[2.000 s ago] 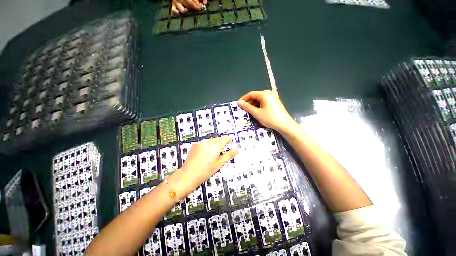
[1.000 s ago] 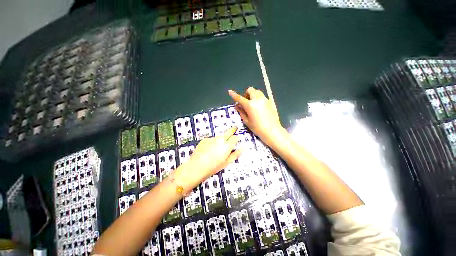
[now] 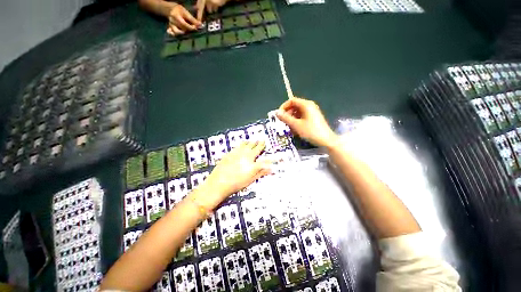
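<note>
A blister tray [image 3: 240,247] lies in front of me with rows of green circuit boards, most covered by white stickers [image 3: 231,219]. Several bare circuit boards [image 3: 155,164] sit at its back left. My right hand [image 3: 305,121] is at the tray's back right corner, thumb and index finger pinching the top of a white sticker piece [image 3: 276,126] over the last pocket. My left hand [image 3: 237,171] lies palm down over the sticker-covered boards, fingers spread, near the second row. Glare hides the boards right of it.
Spare sticker sheets [image 3: 77,236] lie at left. A stack of loaded trays [image 3: 74,111] stands at far left, another stack [image 3: 457,137] at right. A glaring clear sheet [image 3: 388,188] lies under my right arm. Opposite, a person's hands [image 3: 183,20] work over a tray [image 3: 243,35].
My right hand was raised with fingers apart and is now lowered, pinching at the corner pocket. My left hand stays over the tray. The other person's hands have come back over their tray.
</note>
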